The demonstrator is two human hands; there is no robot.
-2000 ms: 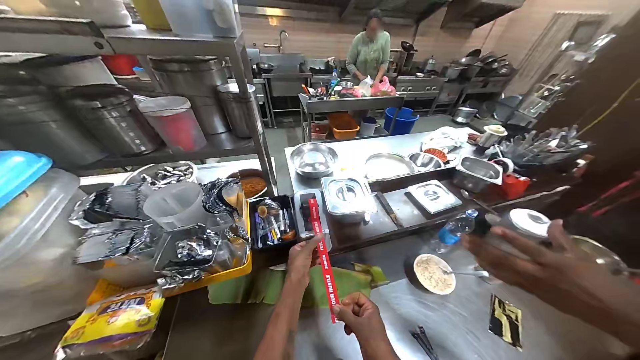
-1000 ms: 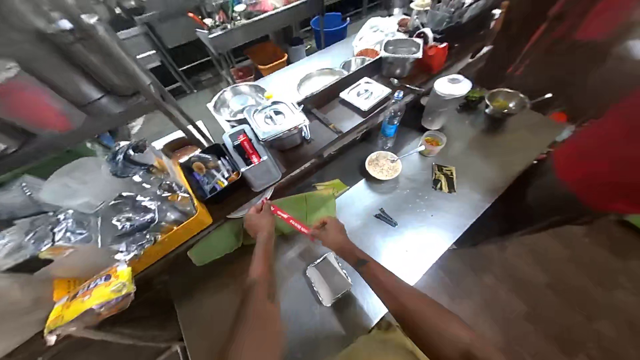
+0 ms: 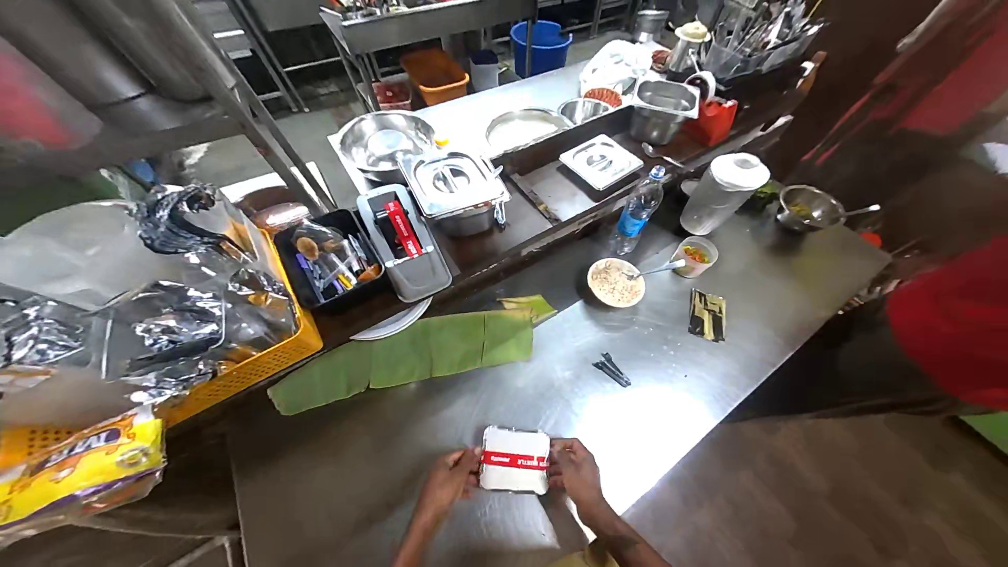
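Observation:
A square foil food container with a white lid (image 3: 514, 479) lies near the front of the steel table (image 3: 441, 425). Across the lid runs a red printed strip (image 3: 504, 459). My left hand (image 3: 457, 476) holds the container's left edge and the strip's end there, while my right hand (image 3: 575, 470) holds the right edge. Parts of my fingers are hidden at the sides. Behind the container lies a long green banana leaf (image 3: 425, 350). A few small black pieces (image 3: 612, 369) rest to its right, farther back.
Farther back stand a bowl of pale food (image 3: 617, 283), a water bottle (image 3: 639, 210), a plastic jug (image 3: 723, 193) and a steel bowl (image 3: 811, 209). A yellow crate (image 3: 244, 374) of foil items stands left, beside a black tray of utensils (image 3: 327, 256). A person in red is at right.
The red strip, stretched between my hands above the leaf a second ago, now lies across the white-lidded container. Both hands have moved to the container's sides.

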